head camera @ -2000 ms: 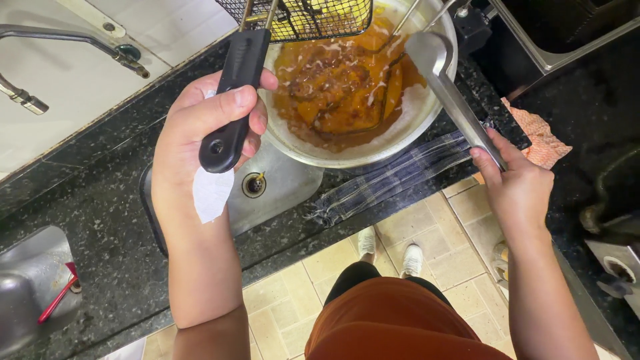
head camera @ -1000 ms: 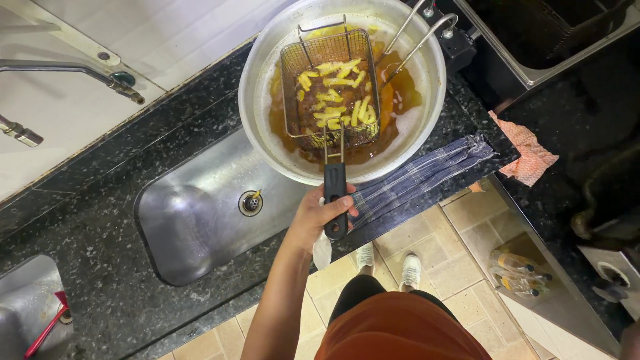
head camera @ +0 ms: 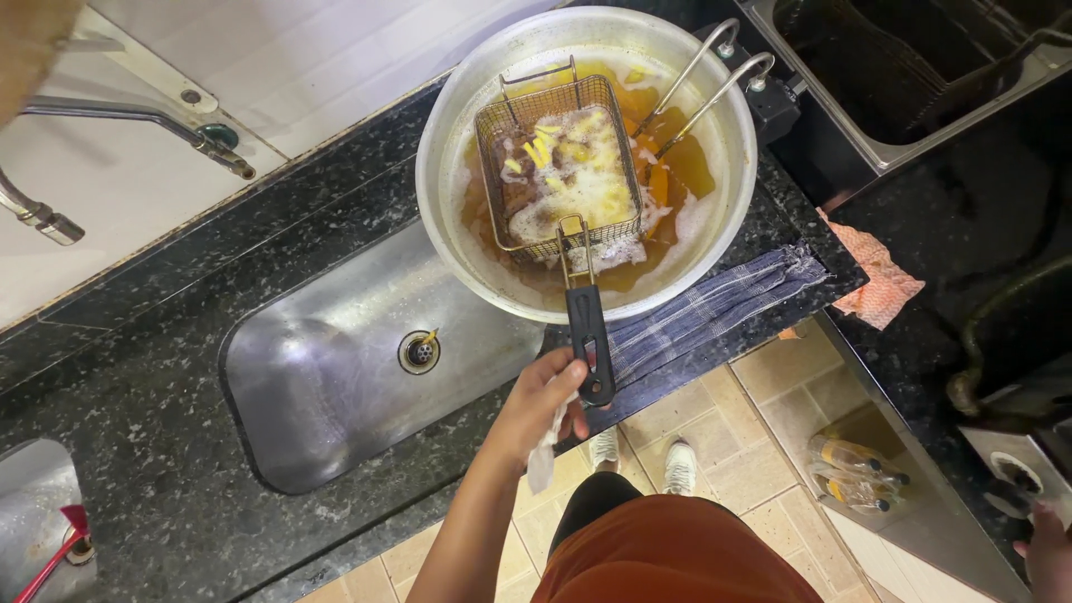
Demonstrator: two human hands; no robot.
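Observation:
A wire frying basket point(head camera: 559, 167) with pale potato strips sits in bubbling oil inside a large round metal pan point(head camera: 444, 226). Its black handle point(head camera: 585, 322) reaches over the near rim. My left hand point(head camera: 557, 394) is at the handle's lower end, thumb beside it and some fingers partly behind it; how firmly it touches is unclear. A crumpled white paper point(head camera: 544, 452) hangs from that hand. At the lower right edge my right hand point(head camera: 1045, 544), partly cut off, is close to a metal fitting point(head camera: 1017, 469); its grip is hidden.
Left of the pan is a steel sink point(head camera: 352, 360). Two bent metal rods point(head camera: 687, 75) enter the oil. A blue checked cloth point(head camera: 712, 310) lies along the counter's near edge, with an orange-white cloth point(head camera: 878, 272) to its right. Faucets point(head camera: 167, 126) stick out at upper left.
The basket, held above the oil a second ago, is down in it, and bubbles have appeared. My left hand has loosened around the handle. The right hand, out of view then, is back at the right edge.

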